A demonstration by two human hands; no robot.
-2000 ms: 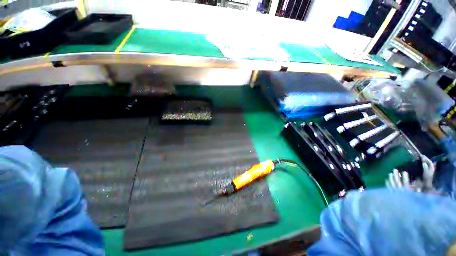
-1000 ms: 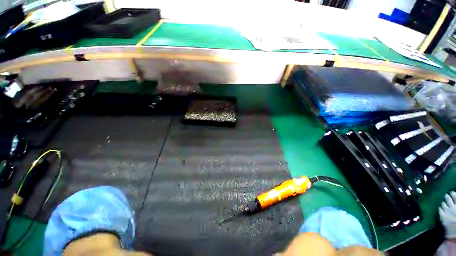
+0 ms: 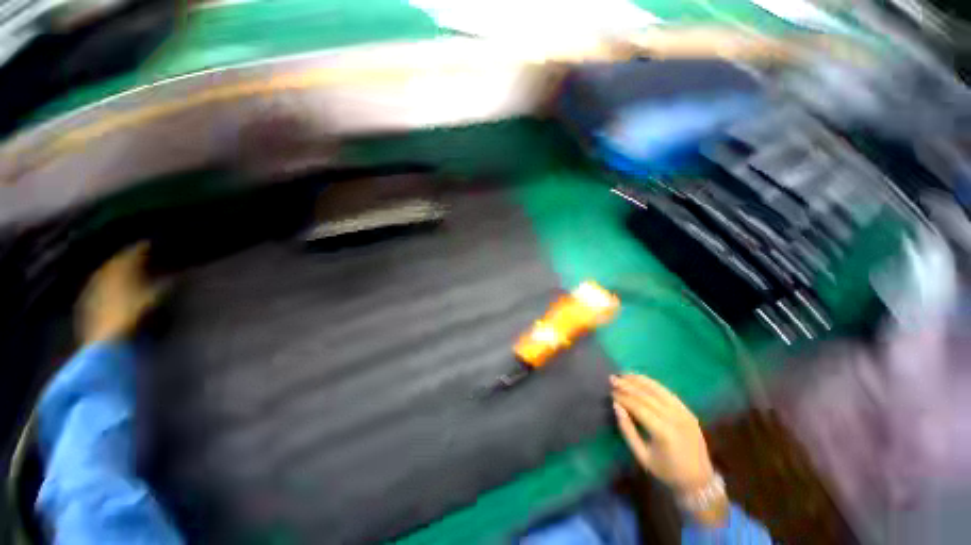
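The view is blurred by motion. My left hand reaches out at the far left of the black mat, beside dark items; whether it holds anything cannot be told. My right hand is at the mat's lower right edge with fingers extended and nothing seen in it. The orange electric screwdriver lies on the mat's right part, tip pointing lower left, just above my right hand and apart from it. The fastener tray stands at the back of the mat.
Black housings are stacked at the right on the green bench. A blue plastic bag stack lies rear right. A raised green shelf runs along the back. A person in a pink smock is at the far right.
The forearms at the bottom edge have given way to both hands in view: left reached far left, right at the mat's right edge. The view has shifted and blurred. The screwdriver still lies on the mat.
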